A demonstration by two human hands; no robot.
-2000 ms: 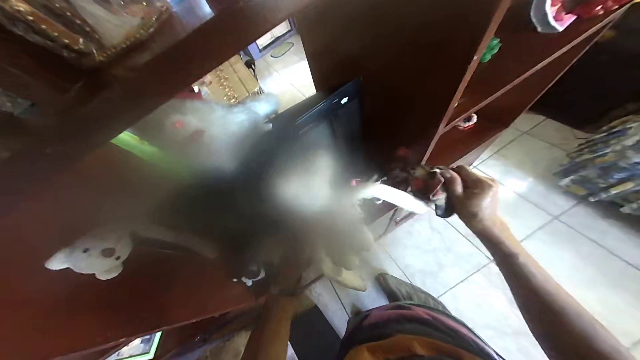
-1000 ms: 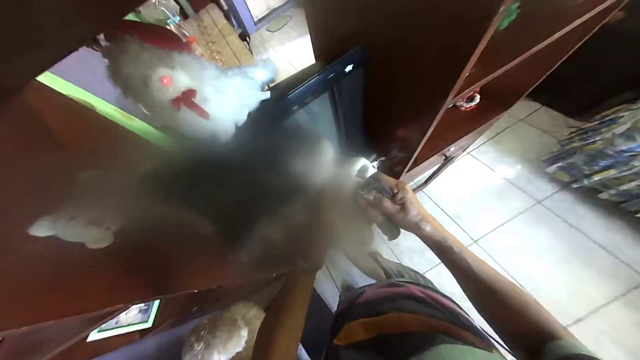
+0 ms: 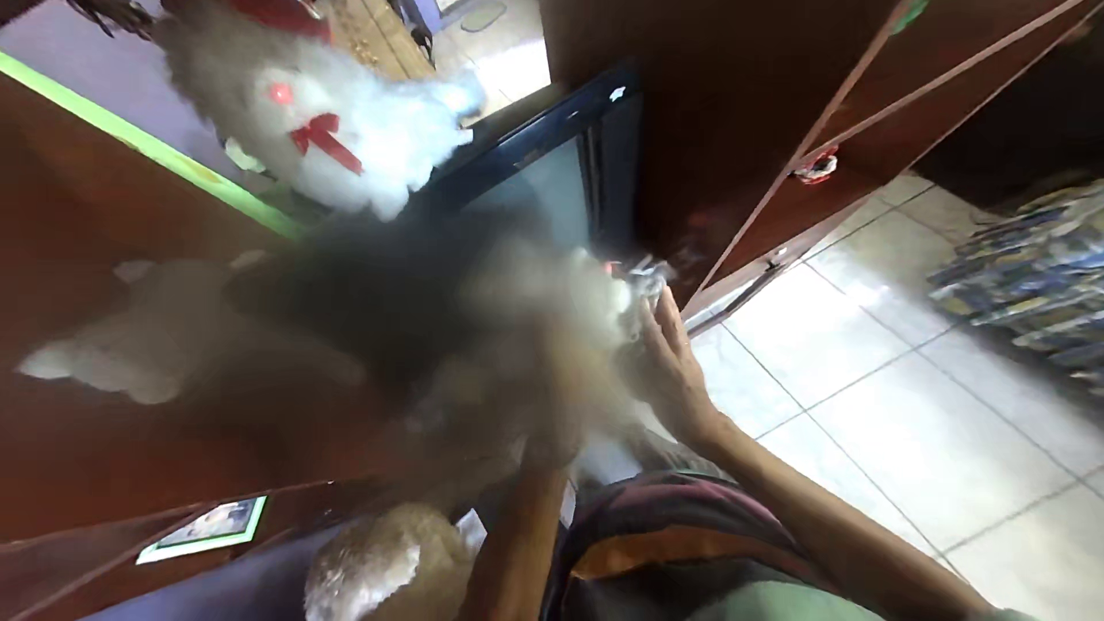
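A grey smear blurs the middle of the head view. My right hand (image 3: 677, 371), fingers bent, is against a pale, shiny object (image 3: 647, 280) in front of the dark wooden cabinet; what it is cannot be made out. My left forearm (image 3: 517, 535) rises from the bottom edge, and my left hand (image 3: 556, 414) is lost in the blur beside a whitish, blurred thing. Behind them stands a black-framed television (image 3: 561, 181). A white fluffy stuffed toy with a red bow (image 3: 319, 129) sits left of it.
The dark reddish wooden cabinet (image 3: 733, 103) surrounds the television. A green-framed picture (image 3: 211, 528) is at lower left, near a brownish fluffy thing (image 3: 388, 569). A pale, blurred toy shape (image 3: 147, 345) is at left. White floor tiles (image 3: 862, 414) and a patterned fabric (image 3: 1035, 276) are at right.
My right hand has moved left and inward, from over the floor tiles to the cabinet's edge near the blurred whitish thing. The view has shifted somewhat.
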